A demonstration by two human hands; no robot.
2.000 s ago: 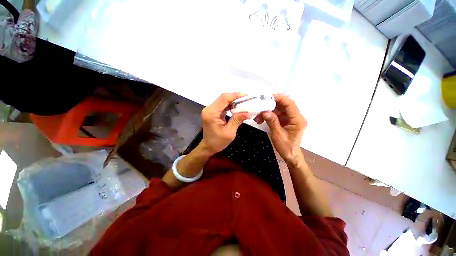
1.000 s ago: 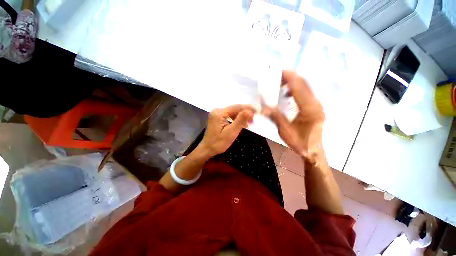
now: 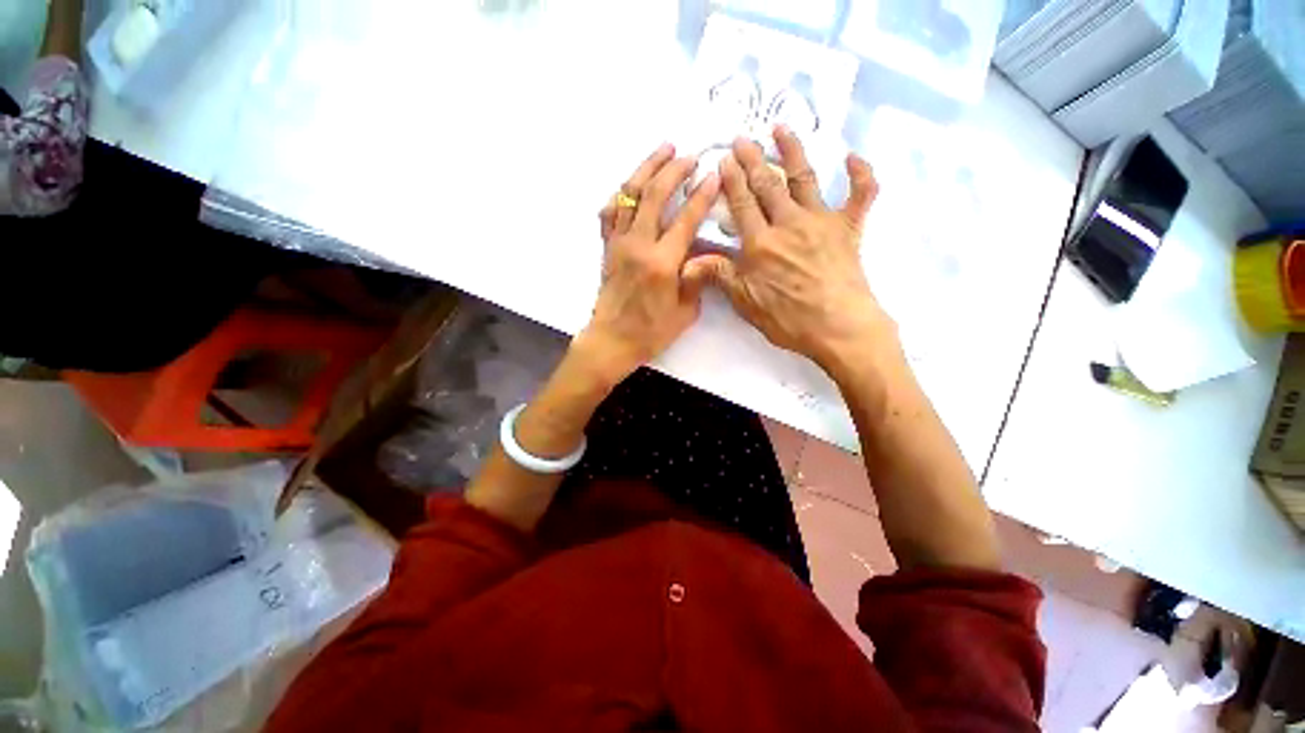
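Note:
A white moulded inner tray (image 3: 780, 75) lies on the bench in front of me, with two earbud-shaped hollows showing at its upper part. Its lower part is mostly hidden under my hands. A small white piece, seemingly the charging case (image 3: 726, 218), shows between my fingers in the lower part of the tray. My left hand (image 3: 654, 265) lies at its left side with the fingers spread. My right hand (image 3: 797, 258) lies flat over it, fingers spread and pressing down. Neither hand visibly grips anything.
Another white tray (image 3: 930, 179) lies to the right. Stacked boxes (image 3: 1116, 50) stand at back right. A smartphone (image 3: 1131, 218), a paper sheet (image 3: 1185, 332), a utility knife (image 3: 1131, 382) and tape rolls (image 3: 1268, 284) lie at right. A person's sleeve (image 3: 43, 136) shows at far left, above an orange stool (image 3: 229, 380).
The white case held over my lap has gone to the tray on the bench. Both hands have moved forward from the bench edge, opened, and now lie over the tray.

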